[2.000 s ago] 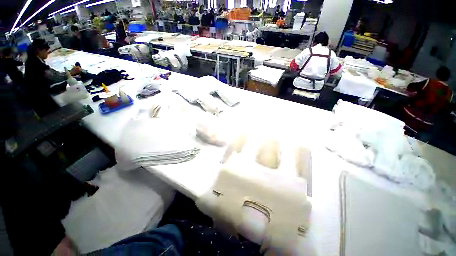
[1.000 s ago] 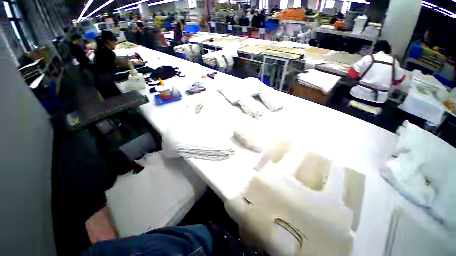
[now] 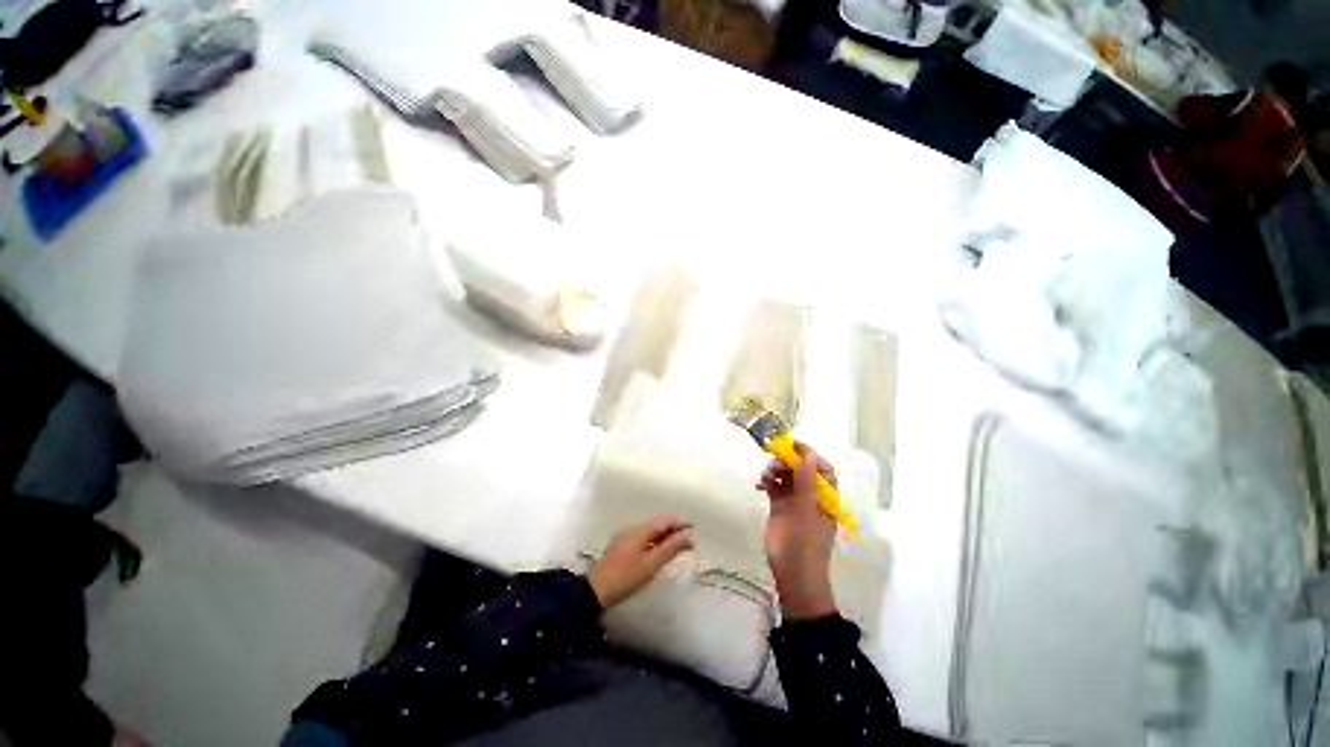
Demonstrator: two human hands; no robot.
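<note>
My right hand [image 3: 801,533] holds the yellow handle of a glue brush [image 3: 795,464]. Its metal band and bristles point up and left, at the lower end of the U-shaped gap of a cream cut panel [image 3: 686,474]. My left hand [image 3: 639,560] lies on the panel's near left part, fingers slightly apart, holding nothing. A grey-beige backing sheet [image 3: 874,416] shows beside the panel's pale straps and in the gap. The translucent glue container [image 3: 514,289] lies on its side beyond the panel, to the left, its opening toward the panel. Whether the bristles touch the edge is unclear.
A thick stack of panels [image 3: 292,329] lies at left, more strap-shaped pieces [image 3: 503,134] behind. A second panel pile [image 3: 1072,584] is at right, with crumpled white material [image 3: 1072,285] above it. A blue tray [image 3: 85,178] is far left. Part of a person [image 3: 1225,153] shows upper right.
Both my hands have come into view over the panel, the right one with the brush. The view has tilted down and closer to the table. The person at far left is out of view.
</note>
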